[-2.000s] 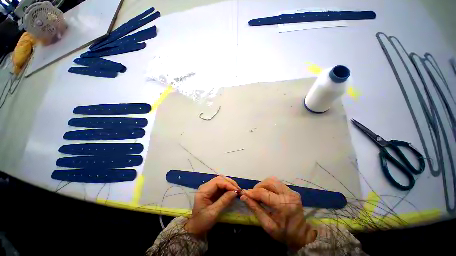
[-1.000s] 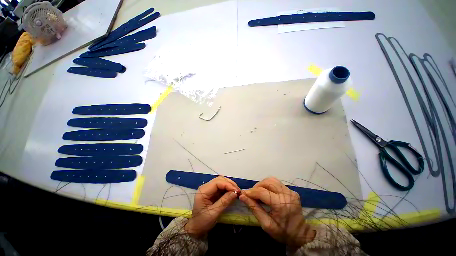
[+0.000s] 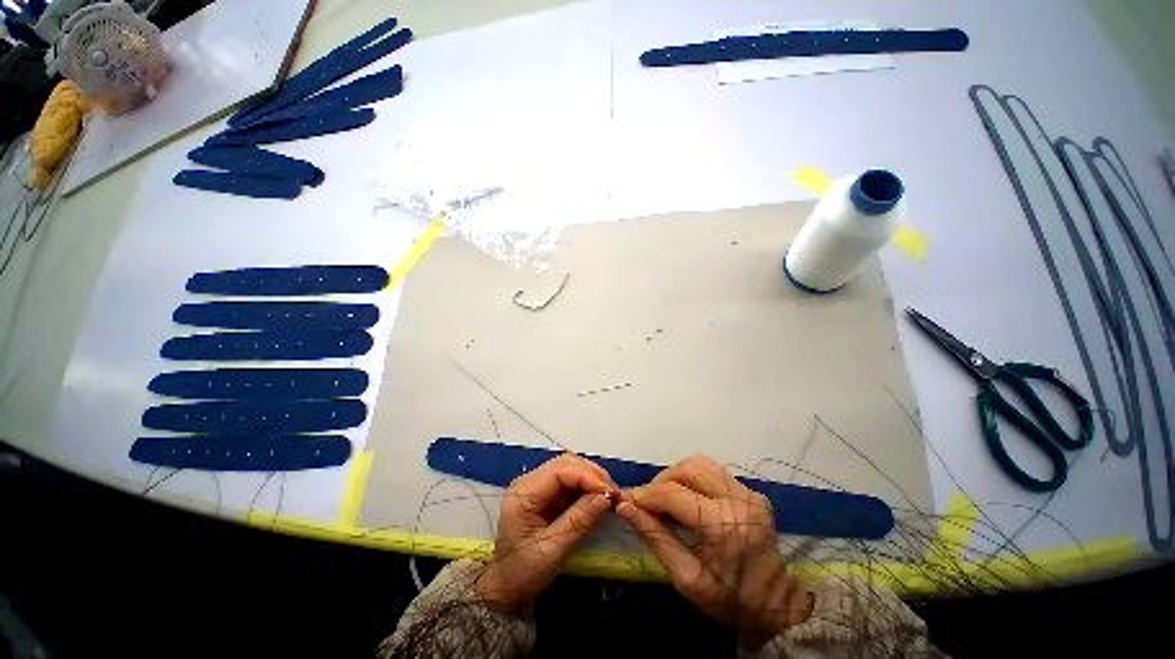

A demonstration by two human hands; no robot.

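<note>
A long navy strap (image 3: 825, 506) lies across the near part of the beige sheet (image 3: 722, 373). My left hand (image 3: 548, 521) and my right hand (image 3: 709, 534) meet over the strap's middle, fingertips pinched together. Something tiny, with a small bright spot, is between the fingertips; it is too small to identify. Fine dark thread tails (image 3: 960, 547) spread around my hands and along the near edge, mostly at the right.
Scissors (image 3: 999, 386) lie right of the sheet, beside grey loops (image 3: 1095, 270). A white cone (image 3: 838, 238) stands on the sheet's far right corner. Navy tabs lie in a row (image 3: 251, 384) at left and fanned (image 3: 309, 110) behind. White scraps (image 3: 464, 206) lie above the sheet.
My hands stay in nearly the same place and pose. Some thread strands around them have shifted slightly.
</note>
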